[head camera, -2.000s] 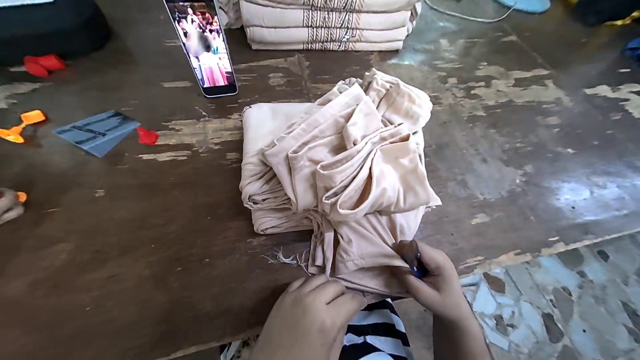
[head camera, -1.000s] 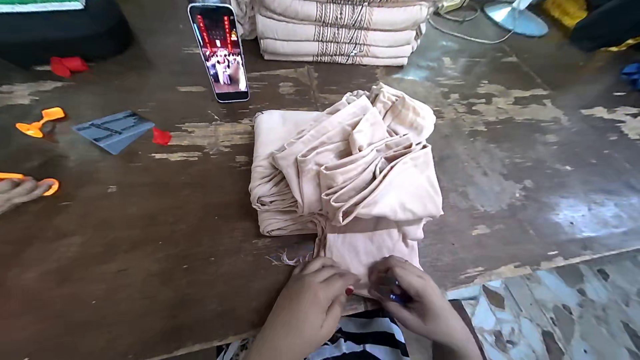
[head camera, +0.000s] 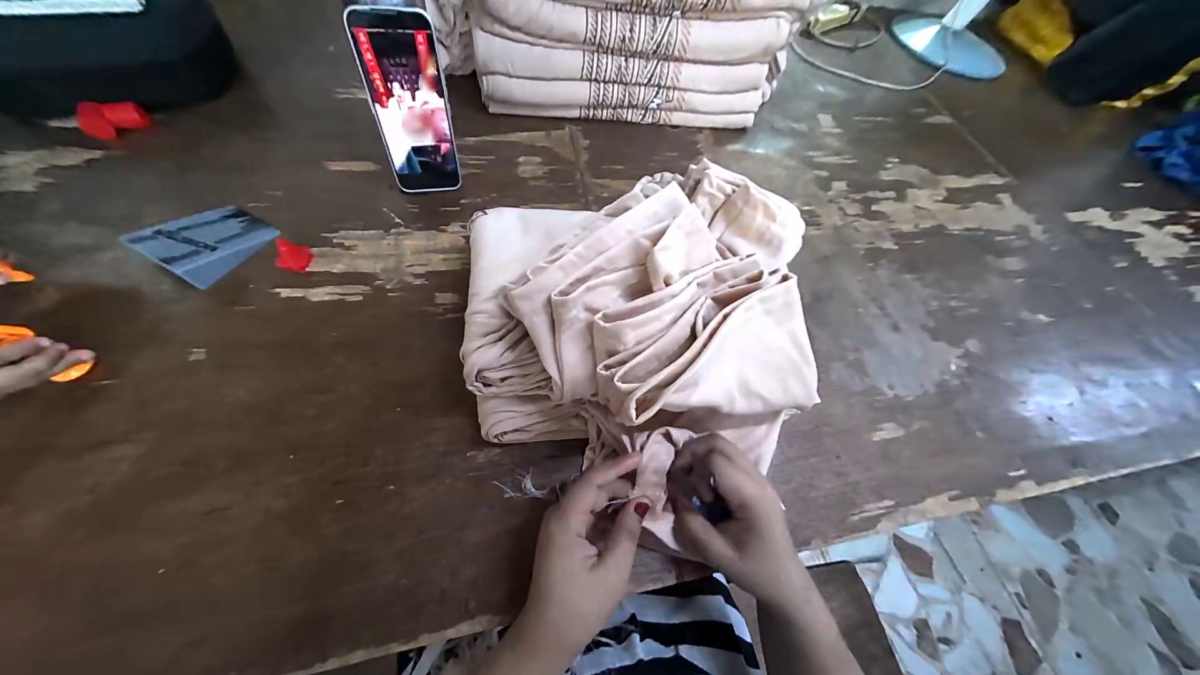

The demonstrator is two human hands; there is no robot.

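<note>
A crumpled length of beige cloth (head camera: 656, 309) lies over folded beige cloth (head camera: 525, 244) at the middle of the worn wooden table. Near the table's front edge, my left hand (head camera: 595, 525) pinches the cloth's lower edge between thumb and fingers. On the other side of that pinched part, my right hand (head camera: 727, 506) is curled against the cloth, with a small dark blue object (head camera: 714, 506) partly hidden in its palm; its kind cannot be told. Loose threads (head camera: 527, 486) lie left of my left hand.
A lit smartphone (head camera: 405, 103) stands upright behind the cloth, beside a stack of folded patterned fabrics (head camera: 628, 66). Left are a grey-blue flat piece (head camera: 202, 246), red scraps (head camera: 293, 255) and another person's hand (head camera: 37, 364) at an orange-handled tool (head camera: 70, 367). A lamp base (head camera: 949, 45) stands back right.
The cloth's near edge, spread flatter between my hands one second ago, is now raised and bunched at my fingertips. My left fingers have opened out around it.
</note>
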